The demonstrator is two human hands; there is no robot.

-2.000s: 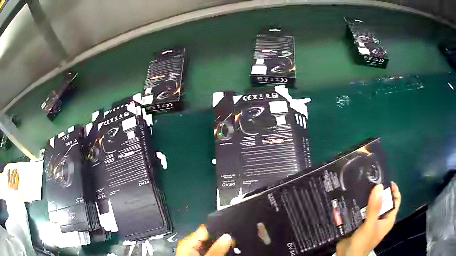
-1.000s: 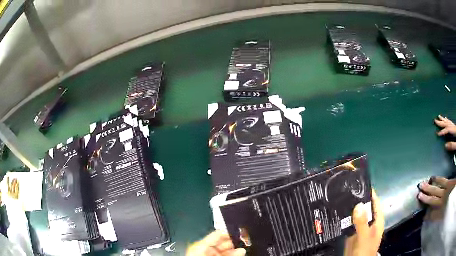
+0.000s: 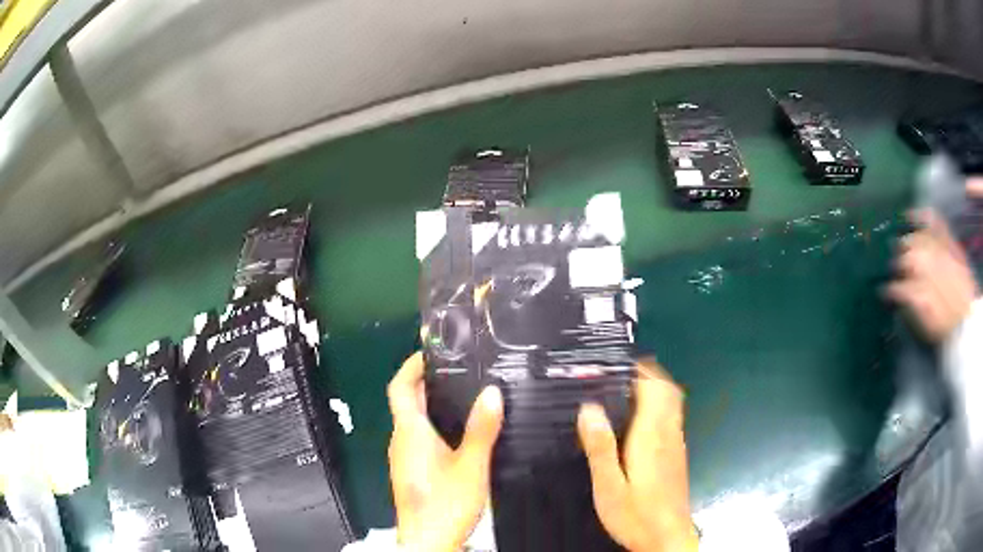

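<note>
Black printed flat cartons with white end flaps stand upright in view at the centre, slightly blurred. My left hand grips their left edge, thumb on the printed face. My right hand grips the right edge the same way. The fingers behind are hidden. I cannot tell whether I hold one blank or several. The lower end runs between my hands to the bottom of the picture.
Two piles of blanks lie at left, the nearer one beside the outer one. Folded black boxes lie along the green surface behind. A pale sheet is at far left. Another person's hand is at right.
The carton held slanted at lower right no longer shows that way. My hands now grip both sides of the central blanks. The other person's hand has moved up.
</note>
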